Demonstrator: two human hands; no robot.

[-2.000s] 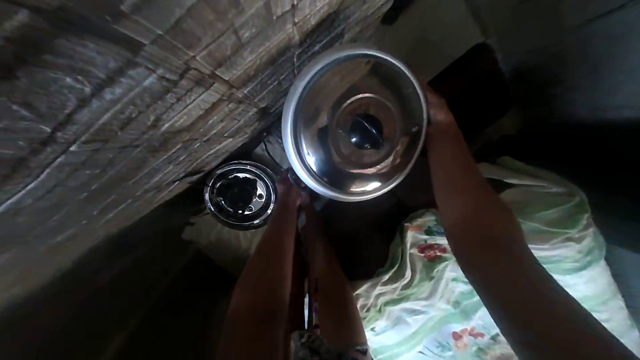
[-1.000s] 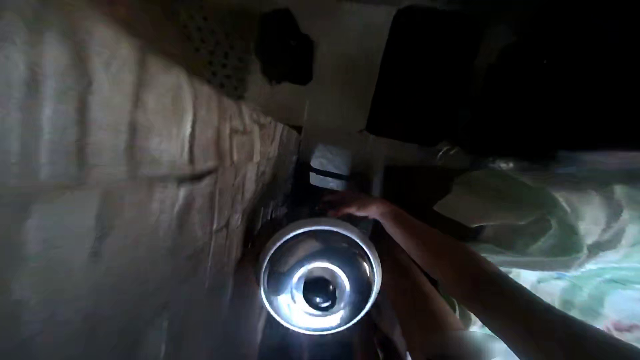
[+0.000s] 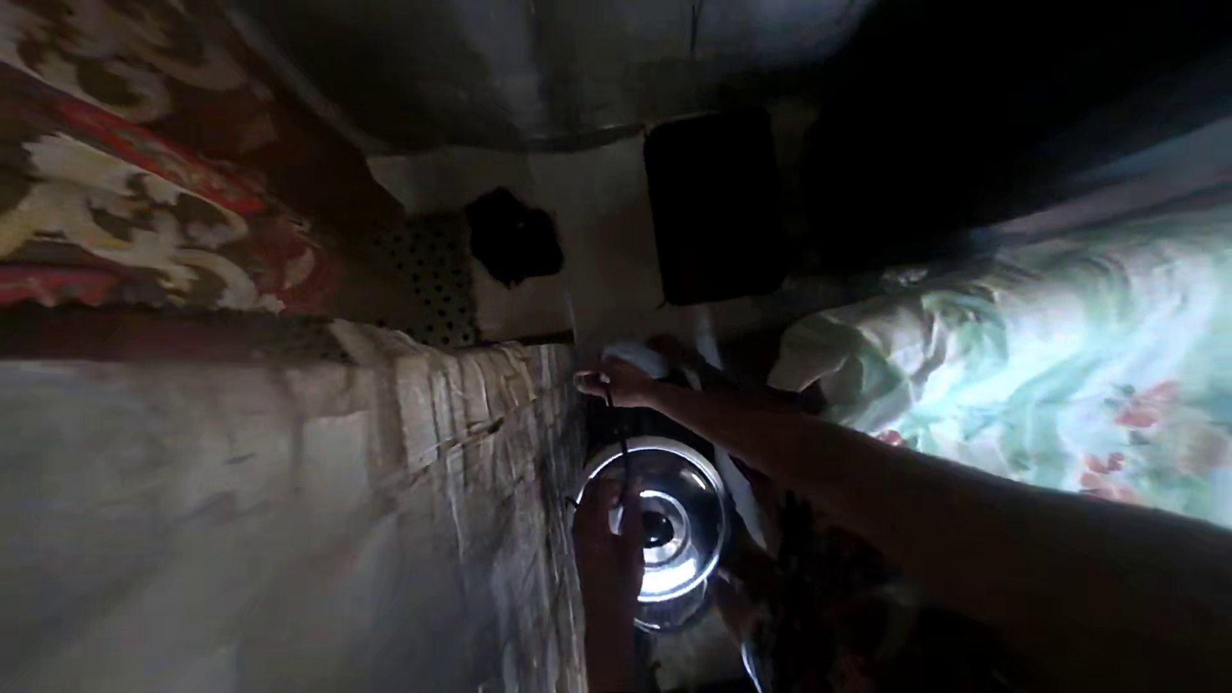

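Note:
A round shiny metal lid with a dark knob lies low in the middle of the view, on a vessel whose side shows just below it. My left hand is over the lid's left part, at the lower end of a thin dark cord. Above the lid, my right hand has its fingers closed on the cord's upper end. The cord runs between the two hands, across the lid's rim. Dim light hides how the left fingers hold it.
A wall-like surface covered in wrinkled sheeting rises close on the left. Patterned red and cream fabric is at upper left. A dark rectangular thing and a dark lump lie beyond. Floral cloth covers something at right.
The lid, held up beside an uncovered round vessel two seconds ago, is now down low on a vessel. My hands have left its rim and are at the cord. The view has swung considerably.

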